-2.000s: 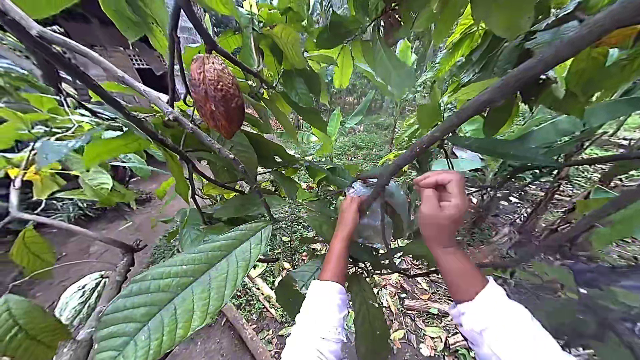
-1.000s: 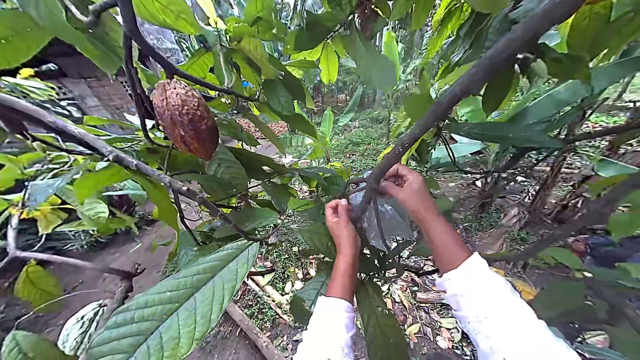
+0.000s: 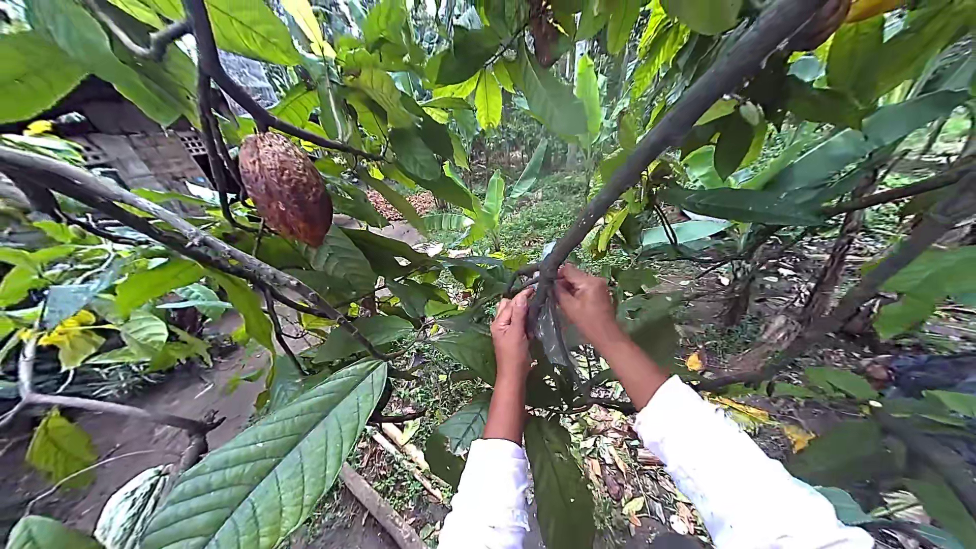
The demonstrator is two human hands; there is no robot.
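Observation:
My left hand (image 3: 511,329) is at the left side of a dark cacao branch (image 3: 637,164), its fingers pinched together against the bark. On the other side, my right hand (image 3: 587,301) has its fingertips curled at the same branch, close to a thin side twig. A strip of clear plastic film (image 3: 552,332) hangs between the hands, just behind the branch. Whether the fingers grip the film, a tie or the bark is hidden. A reddish-brown cacao pod (image 3: 286,189) hangs from a thinner branch at the upper left.
A big green leaf (image 3: 267,457) reaches across the lower left, with a pale green pod (image 3: 131,509) beside it. A long grey branch (image 3: 175,229) crosses the left side. Leaf litter and cut sticks (image 3: 381,507) lie on the ground below. Another trunk leans at right.
My right hand was raised apart from the branch two seconds ago; now its fingers are at it. The plastic behind the branch spread wider earlier and shows as a narrow strip now.

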